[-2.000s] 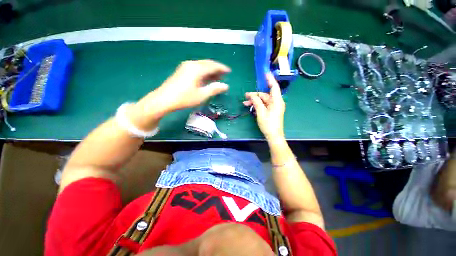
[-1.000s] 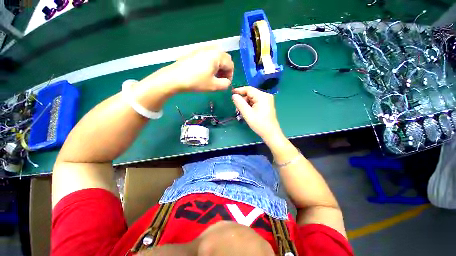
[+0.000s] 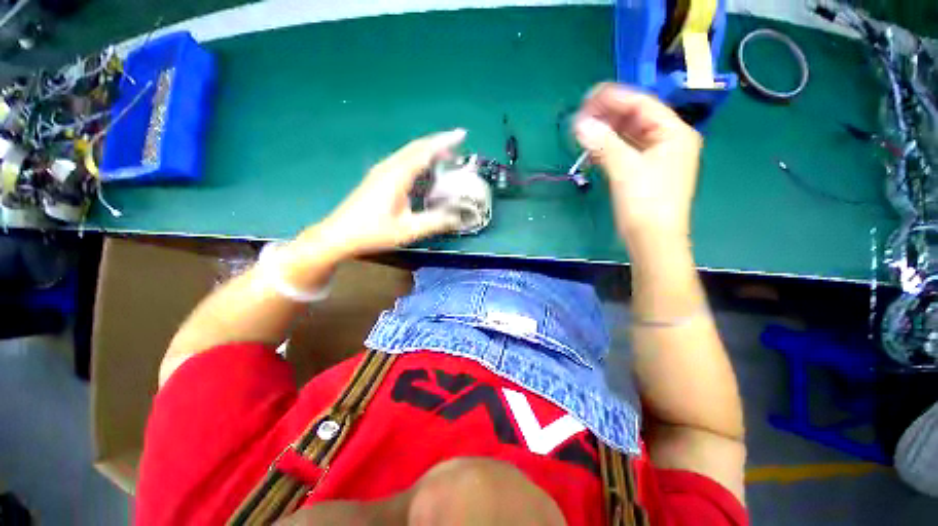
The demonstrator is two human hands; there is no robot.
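Note:
A stator [image 3: 465, 197], a pale ring with metal and wires at its right side, is at the bench's near edge. My left hand [image 3: 396, 195] is around its left side, thumb and fingers on opposite sides, slightly blurred. Thin dark and red lead wires [image 3: 540, 178] run right from the stator to a small dark and white end piece [image 3: 580, 179]. My right hand [image 3: 650, 154] is raised beside that end, fingertips pinched on a short pale piece reaching it; whether this is wire or tape is unclear.
A blue tape dispenser [image 3: 643, 46] stands behind my right hand, with a dark ring [image 3: 772, 64] beside it. A thin black cable [image 3: 823, 188] lies right. A blue parts bin [image 3: 188, 113] and stator pile [image 3: 51, 139] are left; trayed stators [image 3: 910, 241] are far right.
My left hand has moved from the wire end down to the stator. My right hand has moved away from it to the right. The view has shifted, with the dispenser now further right and higher.

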